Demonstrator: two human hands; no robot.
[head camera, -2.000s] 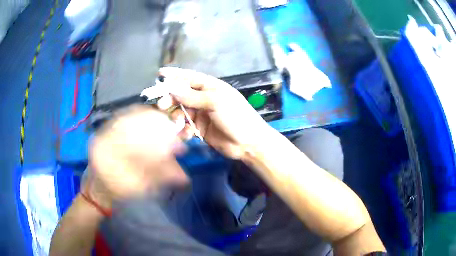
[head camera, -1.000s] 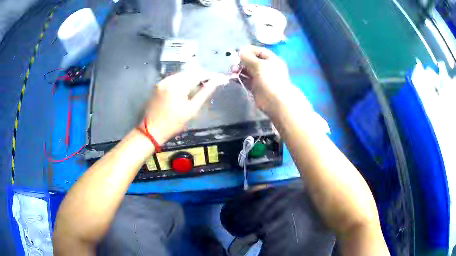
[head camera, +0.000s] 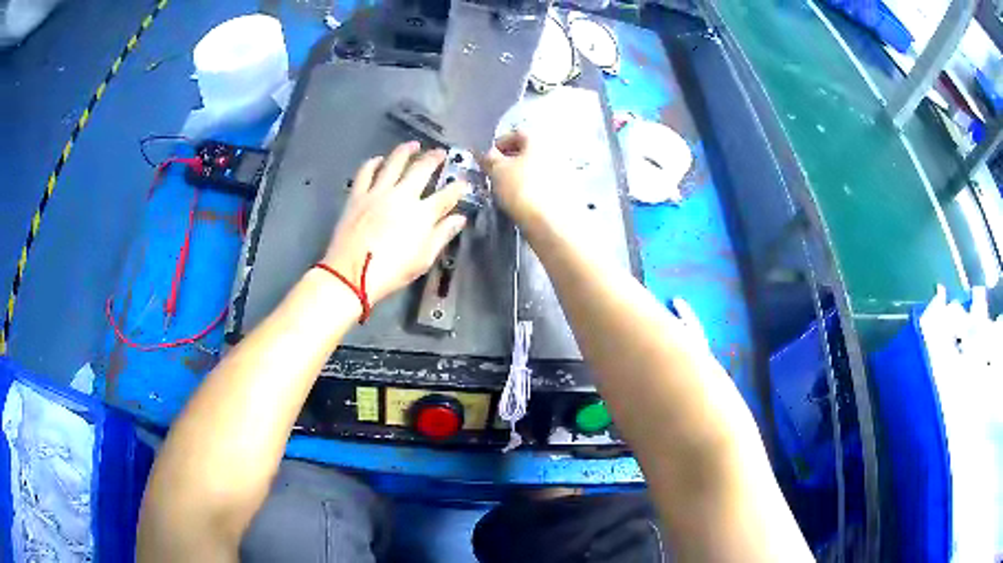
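Observation:
The metal fixture (head camera: 462, 176) sits near the middle of the grey base plate (head camera: 319, 187). My left hand (head camera: 398, 214) lies at the fixture's left side, fingers spread, fingertips touching or just over it. My right hand (head camera: 513, 181) is at the fixture's right side with curled fingers; what it holds, if anything, is hidden. A bundled white cable (head camera: 516, 379) hangs over the plate's front edge, its thin cord running up toward my right hand. The small part at the cord's upper end cannot be made out. A slotted clamp bar (head camera: 439, 293) lies in front of the fixture.
The grey press head (head camera: 493, 66) stands behind the fixture. The front panel has a red button (head camera: 438, 417) and a green button (head camera: 594, 415). A multimeter (head camera: 231, 166) with red leads and a white roll (head camera: 240, 61) are left. Round white items (head camera: 657, 159) are right. Blue bins (head camera: 113, 473) flank the bench.
Both hands have moved from holding the part above the plate to the fixture. My left hand has spread its fingers. The cable bundle hangs further left on the panel, clear of the green button.

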